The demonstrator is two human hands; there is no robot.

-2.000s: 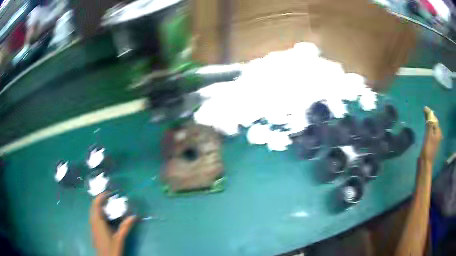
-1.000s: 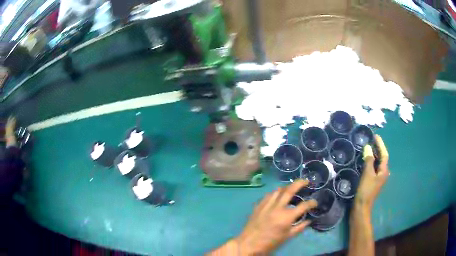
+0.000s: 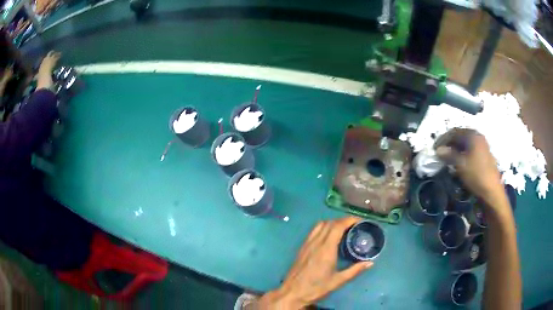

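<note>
My left hand [image 3: 318,257] is curled around an upright black cup [image 3: 364,241] in front of the press base plate [image 3: 371,172]; the cup's dark inside shows. My right hand [image 3: 472,160] is over the near edge of the white insert pile [image 3: 512,133]. Its fingers are bent and blurred beside a white piece [image 3: 428,163]; whether they grip it I cannot tell. More black cups with dark insides [image 3: 453,230] stand or lean under and beside my right forearm, partly hidden. Several cups with white tops [image 3: 248,189] stand left of the press, with thin red wires.
The green and dark press body [image 3: 409,91] rises behind its plate, with a grey bar at its right. Brown cardboard [image 3: 533,75] is behind the pile. Another person's dark sleeve [image 3: 30,127] reaches in at far left, above a red stool [image 3: 112,266]. A pale strip [image 3: 212,71] crosses the bench.
The view has swung left. My left hand now holds one cup apart from the cluster, near the base plate. My right hand has moved from the cups to the white pile.
</note>
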